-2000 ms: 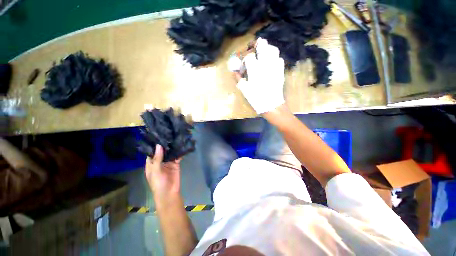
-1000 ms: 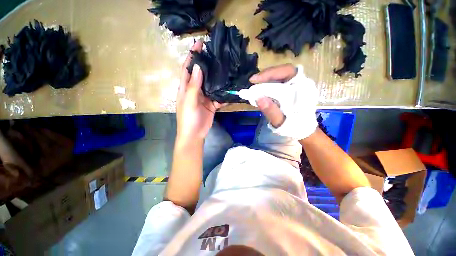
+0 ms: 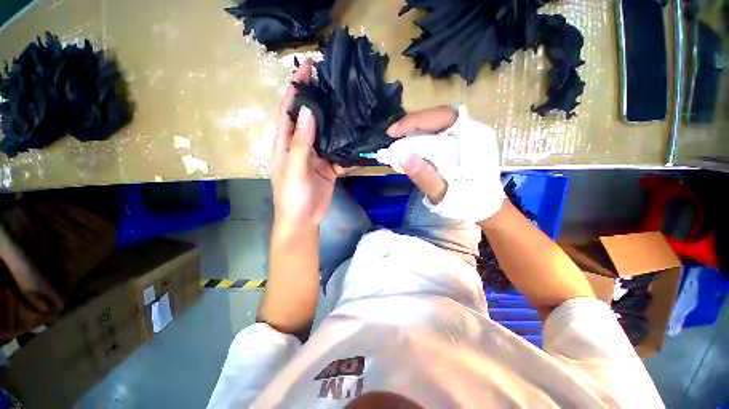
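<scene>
My bare left hand (image 3: 301, 164) holds a black spiky hair cluster (image 3: 352, 96) above the bench's near edge, with its fingers behind and at the left side of it. My right hand (image 3: 456, 164), in a white glove with bare fingertips, grips a small white glue bottle (image 3: 394, 154). The bottle's blue-green tip points left and lies at the lower edge of the cluster. Whether glue is coming out cannot be seen.
More black clusters lie on the brown bench (image 3: 208, 96): at the far left (image 3: 60, 96), top middle (image 3: 284, 20) and top right (image 3: 480, 36). A dark flat rectangle (image 3: 643, 64) lies at right. Below are a blue bin (image 3: 547, 208) and open carton (image 3: 639, 256).
My left hand has come from the lower left to the bench edge with the cluster. My right hand has moved down from the far clusters, bringing the glue bottle's tip to it.
</scene>
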